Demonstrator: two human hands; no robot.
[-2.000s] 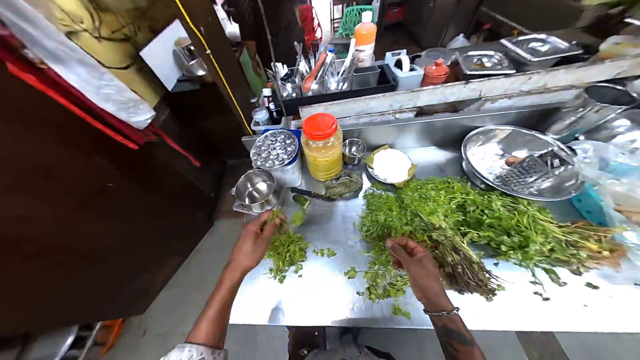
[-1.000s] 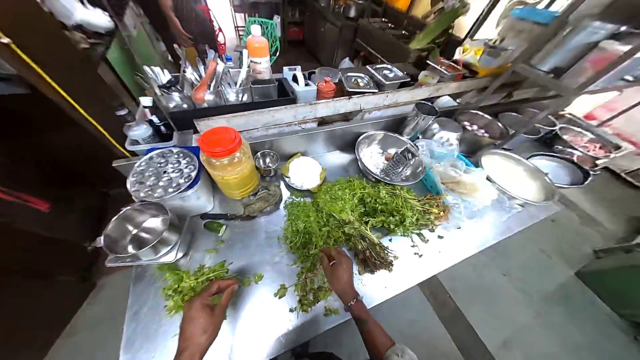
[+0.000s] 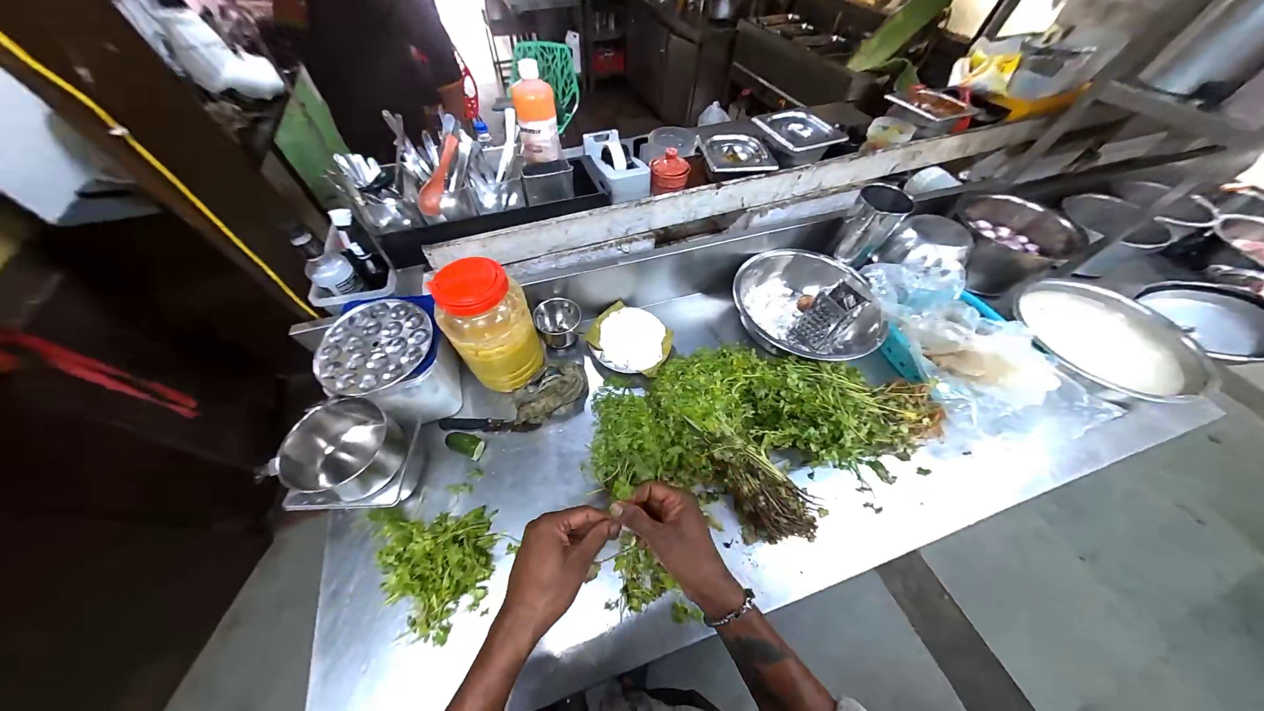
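My left hand [image 3: 561, 558] and my right hand [image 3: 674, 533] meet fingertip to fingertip over the steel counter [image 3: 533, 632], pinching a thin green herb stem between them. Just beyond my right hand lies a big heap of leafy herbs, likely coriander [image 3: 750, 410], with its bundled roots [image 3: 775, 499] toward the right. Loose sprigs [image 3: 642, 578] lie beneath the hands. A smaller pile of picked leafy sprigs [image 3: 434, 568] rests on the counter left of my left hand. Fingers partly hide the stem.
Behind the work stand a red-lidded jar [image 3: 489, 326], a plate of white food [image 3: 632, 341] and a steel bowl with a grater [image 3: 810, 306]. A knife [image 3: 489, 425] and a cucumber piece [image 3: 465, 445] lie near steel pots [image 3: 341, 449]. Plastic bags [image 3: 987, 360] are at right.
My left hand has moved from the small left pile to my right hand, and the fingertips of both now meet. The view has swung right since the oldest frame.
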